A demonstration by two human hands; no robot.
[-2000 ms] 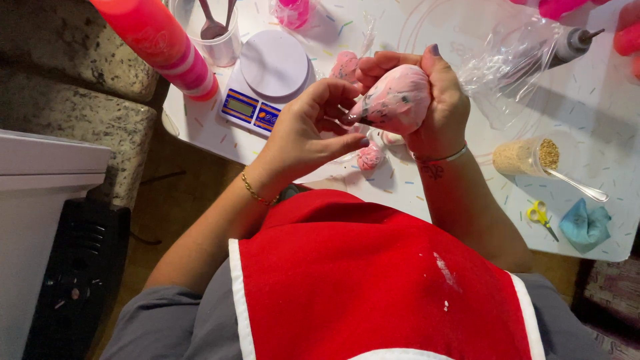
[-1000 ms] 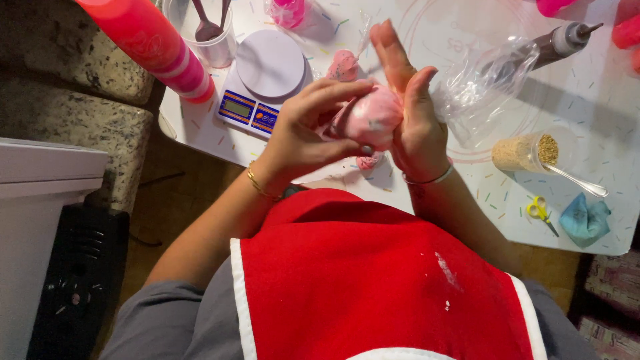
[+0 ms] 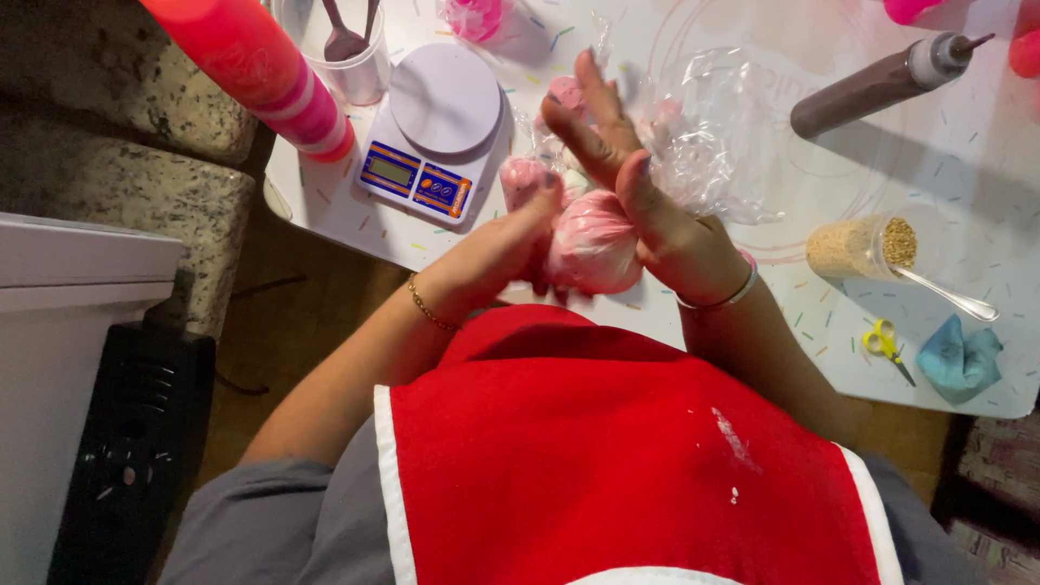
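Observation:
My left hand (image 3: 520, 231) holds a pink and white plastic-wrapped bundle (image 3: 597, 248) against its palm, fingers hidden behind it. My right hand (image 3: 650, 187) is at the bundle's right side, its fingers apart and pointing up and left, the heel of the hand close against the wrap. Smaller pink wrapped bundles (image 3: 524, 180) lie just beyond the hands, partly hidden by them. Clear plastic film (image 3: 715, 138) lies crumpled to the right of the fingers. What the bundle contains cannot be seen.
A digital kitchen scale (image 3: 445, 99) is at the left, beside a clear cup (image 3: 370, 73) with dark utensils and a tall pink-red container (image 3: 252, 73). Rightward lie a dark-filled squeeze bottle (image 3: 861, 93), a cup of granules (image 3: 849, 246) with a spoon, yellow scissors (image 3: 881, 340) and a blue cloth (image 3: 961, 360).
The bundle's marbled, dark-flecked side faced up two seconds ago; now gathered pink wrap shows. My right hand has come off its earlier hold around the bundle, fingers spread.

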